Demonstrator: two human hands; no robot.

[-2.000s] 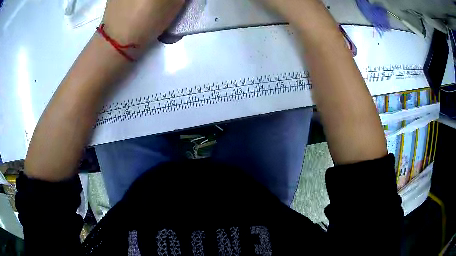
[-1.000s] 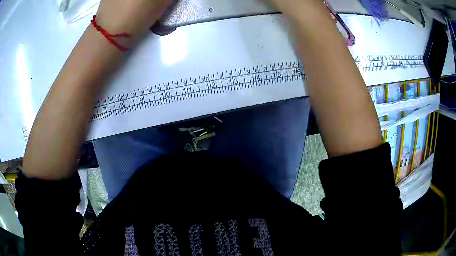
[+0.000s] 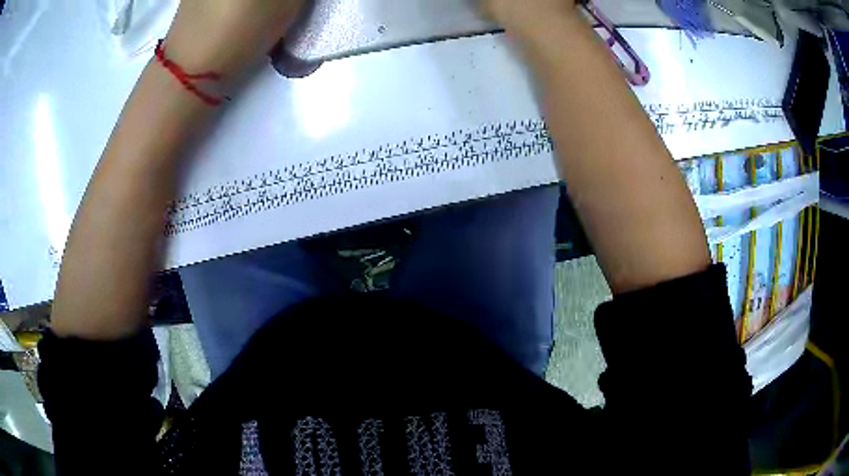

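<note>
Both hands are cut off by the top edge of the head view. The back of my left hand (image 3: pixel 244 17) and its wrist with a red string show at the upper left; its fingers are out of the picture. Only the wrist end of my right hand (image 3: pixel 532 11) shows at the top; its fingers are hidden too. Between them is part of the shiny metal plate (image 3: pixel 349 23) in the white machine table (image 3: pixel 419 93). What the hands hold or touch cannot be seen.
Pink-handled snips (image 3: pixel 622 51) lie right of my right wrist. Purple-blue thread (image 3: pixel 689 15) is at the top right. A black phone-like rectangle (image 3: pixel 808 91) is at the table's right end. A printed scale (image 3: pixel 372 167) runs along the front. A yellow rack (image 3: pixel 777 251) with white strips stands right.
Both forearms have shifted slightly left in the picture. More of the pink handle shows beside my right forearm. The camera view has shifted a little.
</note>
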